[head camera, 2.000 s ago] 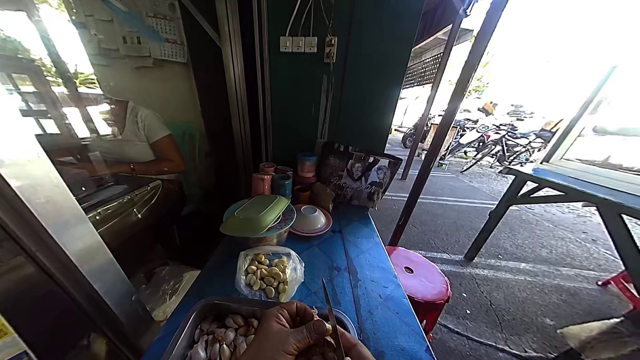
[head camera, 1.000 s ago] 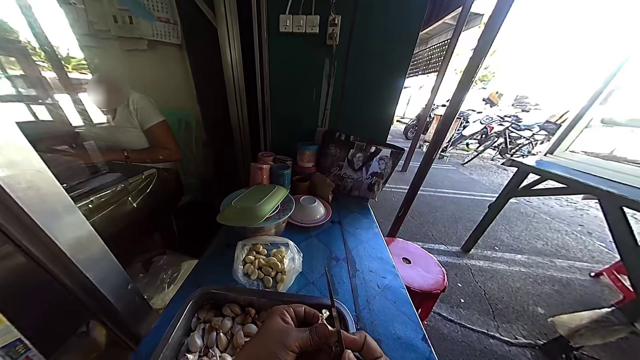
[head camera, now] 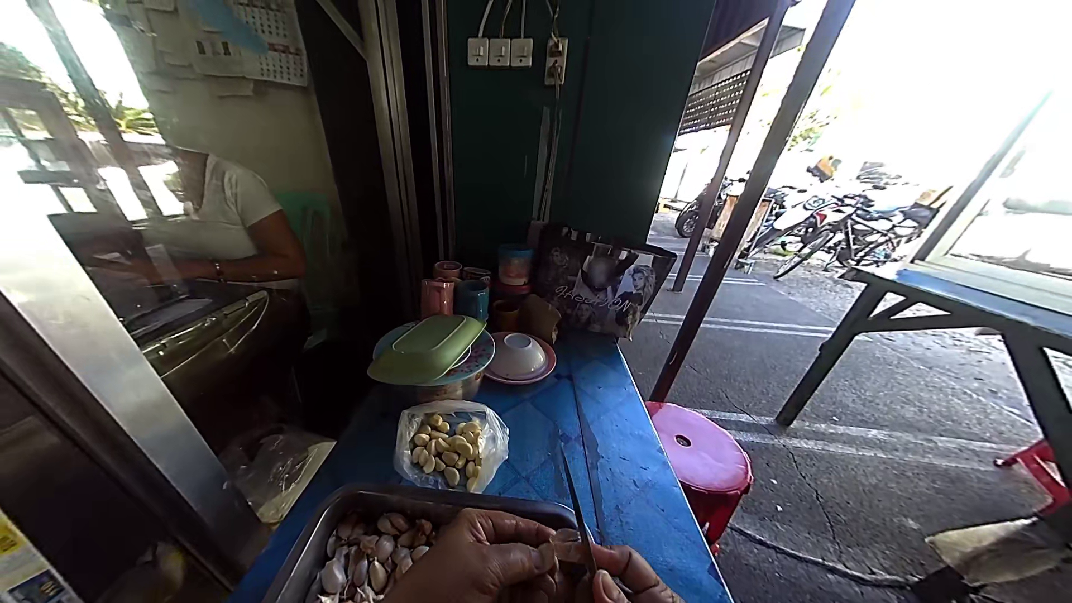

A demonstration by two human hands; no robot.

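At the bottom centre, over the metal tray (head camera: 331, 511), my left hand (head camera: 481, 557) pinches a garlic clove (head camera: 566, 536), partly hidden by the fingers. My right hand (head camera: 624, 578) grips a small knife (head camera: 576, 494), its blade pointing up and away beside the clove. Its handle is mostly hidden in the hand. Unpeeled garlic cloves (head camera: 377, 553) fill the left part of the tray. Just beyond the tray, a clear plastic bag (head camera: 406, 444) lies open with peeled garlic cloves (head camera: 452, 452) in it.
On the blue table (head camera: 536, 419) stand a green plastic dish (head camera: 435, 347) on plates, an upturned white bowl (head camera: 517, 358), cups (head camera: 471, 299) and a printed bag (head camera: 603, 280). A pink stool (head camera: 699, 448) is at right. A person (head camera: 243, 218) sits behind glass at left.
Both hands stay close together over the tray, with the knife still in the right hand. The fingers have shifted slightly around the clove.
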